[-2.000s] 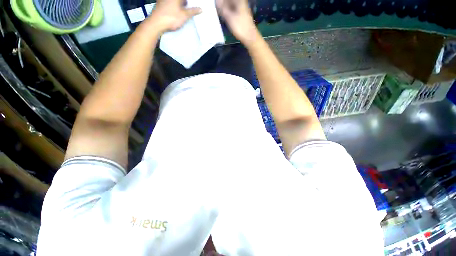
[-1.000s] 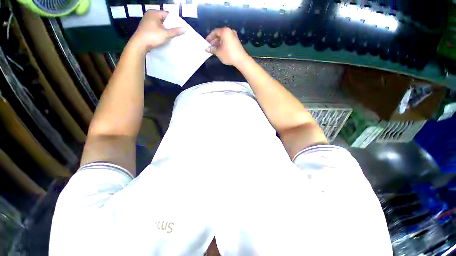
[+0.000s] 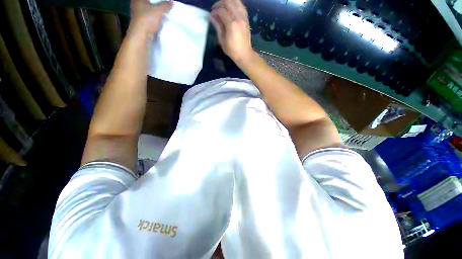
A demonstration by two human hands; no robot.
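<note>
My left hand is at the top edge of the view, shut on a white label sheet that hangs down between my hands. My right hand is just right of the sheet's upper right corner, with its fingers bent. Whether it holds a label cannot be told. Glossy black parts with rounded lower edges lie in rows on the bench beyond and to the right of my right hand.
The green bench edge curves down to the right. A green carton stands at its right end. An open cardboard box is under the bench edge. Blue bins are at lower right. Upright brown cardboard lines the left.
The view has shifted right, so the fan and the row of white labels are out of view. The sheet has turned more upright, and my right hand is higher in view than a second ago.
</note>
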